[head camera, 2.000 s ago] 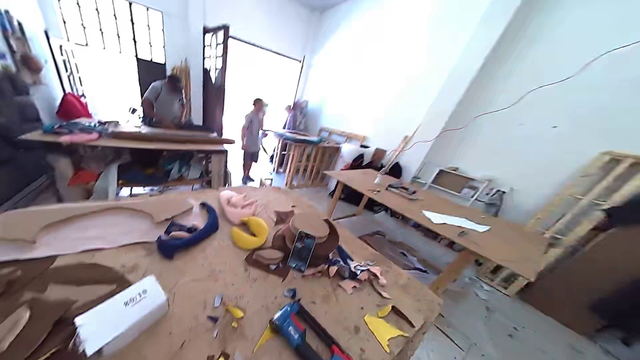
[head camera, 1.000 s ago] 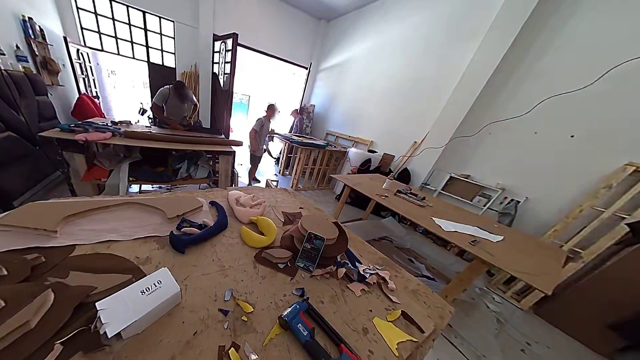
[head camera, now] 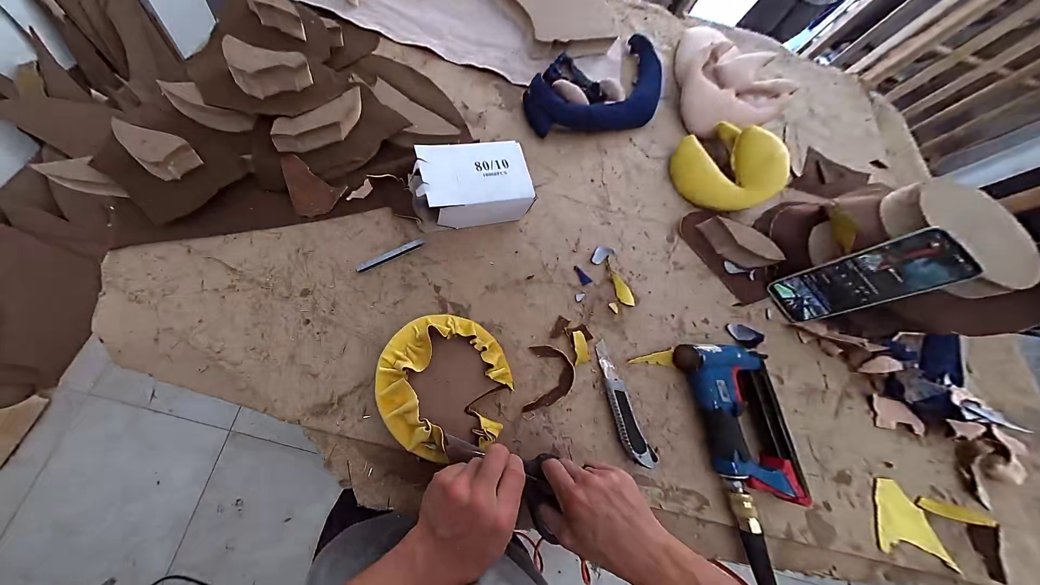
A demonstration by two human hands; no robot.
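A round piece [head camera: 390,382] covered in gathered yellow fabric, with a brown middle, lies at the near edge of the worktable. Both my hands meet beside it. My left hand [head camera: 475,504] is closed on a thin brown strip at the round piece's lower edge. The fingers of my right hand [head camera: 597,504] are curled around a dark object, mostly hidden, whose kind I cannot tell. A utility knife [head camera: 626,410] lies right of the hands, and a blue pneumatic stapler [head camera: 727,414] with a hose rests farther right.
A white cardboard box [head camera: 479,183] stands beyond the round piece, near a strip of staples [head camera: 390,255]. Brown material pieces [head camera: 187,179] are heaped at the far left. Blue [head camera: 597,114] and yellow [head camera: 727,171] curved padded pieces lie beyond. A phone [head camera: 877,276] leans on stacked pieces among scraps.
The view has swung down from the room to the table's near side. Both my hands and the yellow round piece now show; neither was in the earlier frames.
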